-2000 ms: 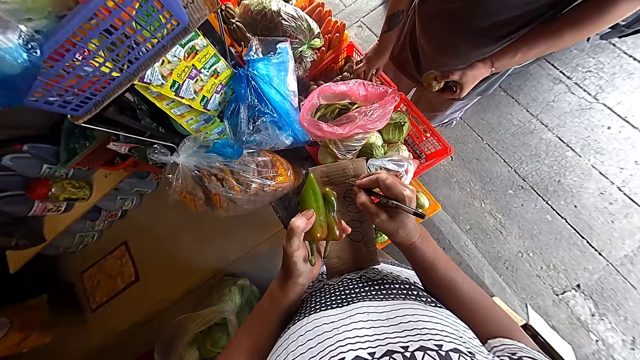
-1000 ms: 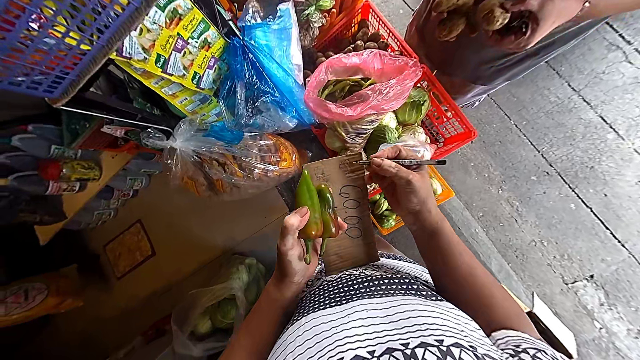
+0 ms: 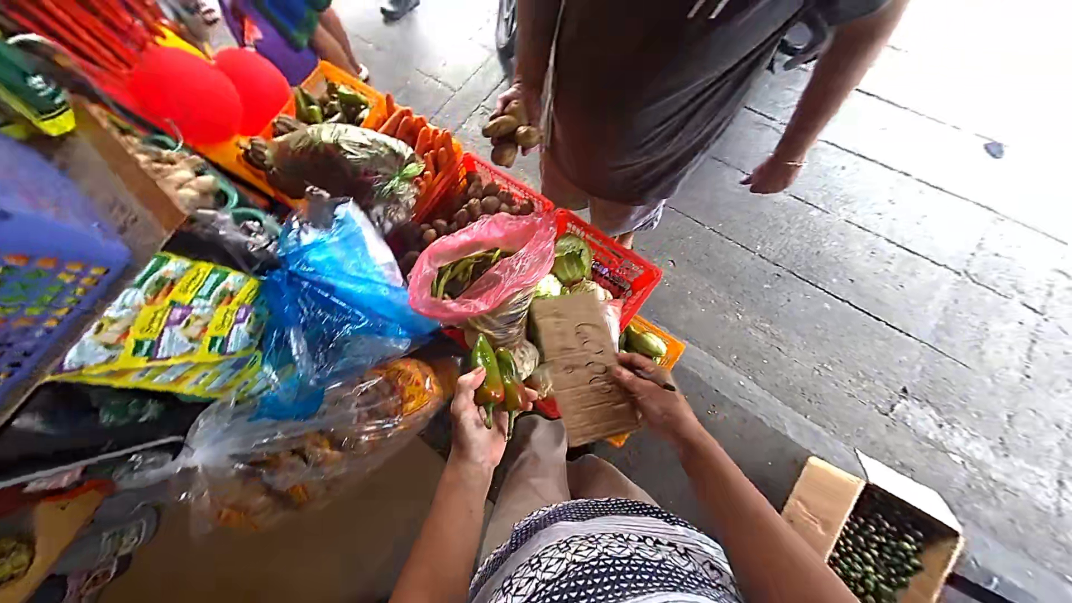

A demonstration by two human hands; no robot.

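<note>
My left hand [image 3: 479, 419] holds a few green peppers [image 3: 487, 377], their stems pointing down toward my lap. In my right hand [image 3: 657, 398] are a piece of brown cardboard [image 3: 582, 368], gripped at its right edge, and a dark pen [image 3: 662, 383]. Handwritten marks show on the cardboard. Just beyond my hands stands a pink plastic bag [image 3: 494, 268] with green pods or beans in its mouth. Behind the cardboard, cabbages [image 3: 572, 260] sit in a red plastic crate [image 3: 632, 272].
A person [image 3: 662, 100] stands across the crates, holding potatoes [image 3: 502, 138] in one hand. Carrots [image 3: 427, 142], a blue plastic bag [image 3: 335, 293], a clear bag [image 3: 335, 444] and seasoning sachets [image 3: 176, 322] lie to the left. A cardboard box of small dark green fruits [image 3: 879, 536] stands lower right.
My right hand, earlier with the pen at the cardboard's face, now grips its edge. The cardboard has moved from my lap toward the crates. The view has shifted to take in more of the street.
</note>
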